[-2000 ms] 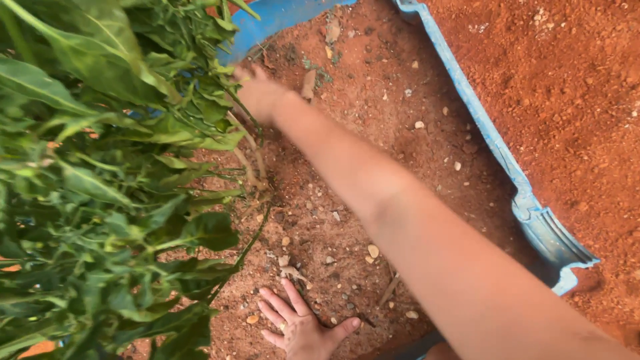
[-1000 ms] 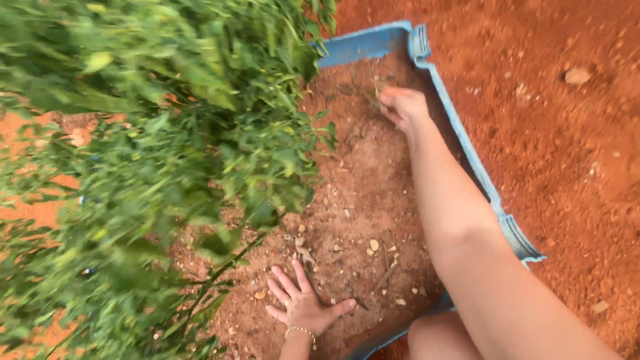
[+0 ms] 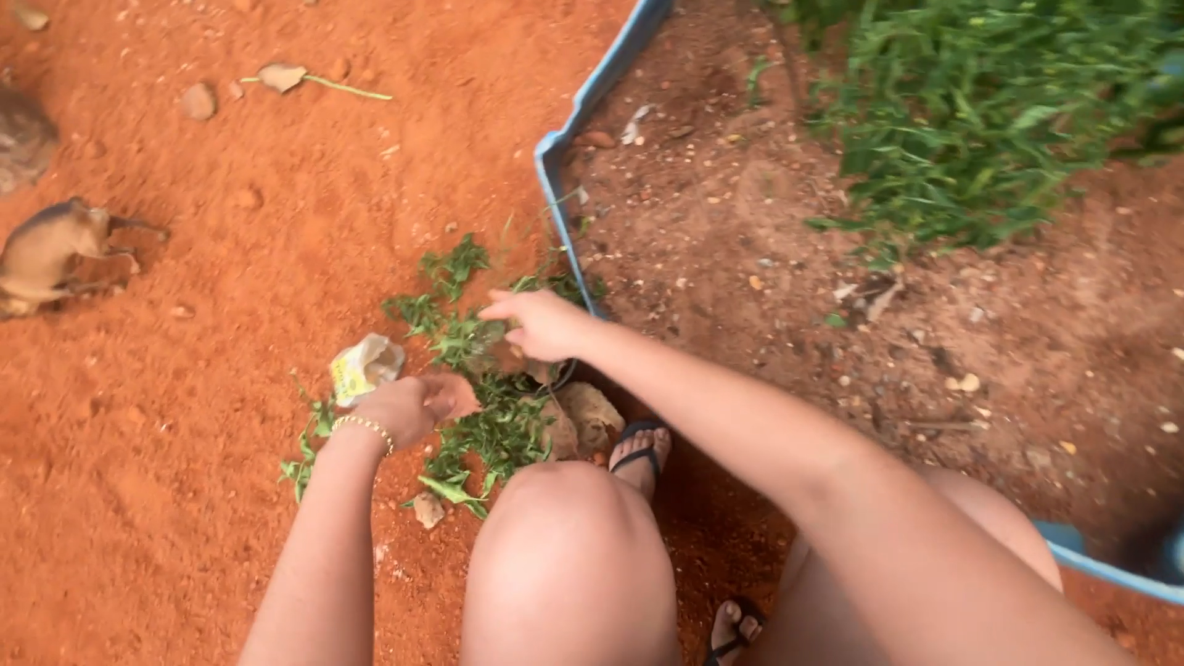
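My left hand (image 3: 407, 407), with a beaded bracelet at the wrist, is over the red soil beside a crumpled plastic wrapper (image 3: 367, 367); its fingers are blurred against a reddish piece, and whether it grips that cannot be told. My right hand (image 3: 536, 324) reaches over a heap of pulled green plants (image 3: 499, 421), its index finger pointing left, with nothing visible in it. Part of a dark round rim shows beneath the right wrist, mostly hidden. The blue plastic edging (image 3: 564, 199) of the soil bed runs just behind the right hand.
Leafy green plants (image 3: 962, 129) grow in the bed at the upper right. Rocks (image 3: 587, 416) lie by my sandalled foot (image 3: 640, 453). A small brown animal (image 3: 60, 245) is on the soil at the far left. A stone (image 3: 199, 101) and a dry leaf (image 3: 281, 77) lie farther off.
The view has swung left, outside the bed. My left hand has lifted off the bed's soil, where it was pressed flat. My right hand has left the bed's corner and is over the plant heap.
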